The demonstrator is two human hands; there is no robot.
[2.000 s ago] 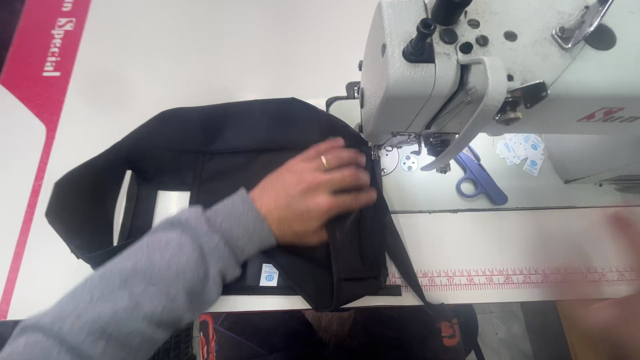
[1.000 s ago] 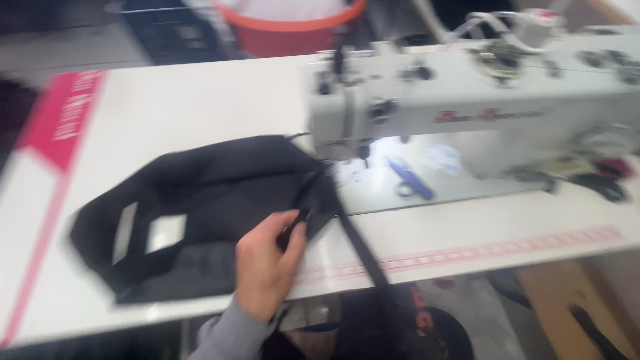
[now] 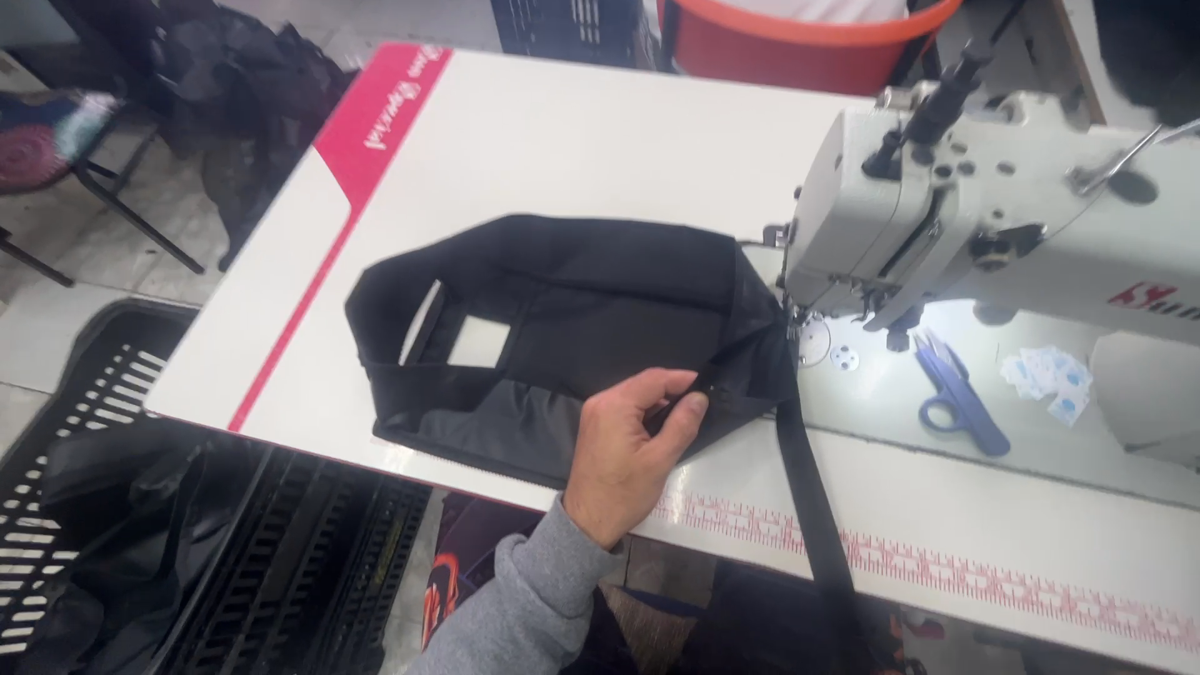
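A black fabric piece (image 3: 619, 319), perhaps part of a bag, lies on the white sewing table with its right end at the needle area of an industrial sewing machine (image 3: 937, 216). My left hand (image 3: 637, 441), in a grey sleeve, pinches a fold of this fabric near its right front part between thumb and fingers. From the right end a black strap (image 3: 814, 497) runs down over the table's front edge. A white patch (image 3: 479, 341) shows at the fabric's left part. My right hand is not in view.
Blue thread snips (image 3: 966, 398) and small printed labels (image 3: 1048, 375) lie right of the needle. A printed ruler (image 3: 844, 553) runs along the front edge of the table (image 3: 637, 141). Black plastic crates (image 3: 122, 347) holding dark material stand at lower left; an orange tub (image 3: 806, 42) stands behind.
My left hand has gone from lying flat on the fabric to pinching a fold nearer the front edge. The blurred right hand at the right has left view. The view has swung widely.
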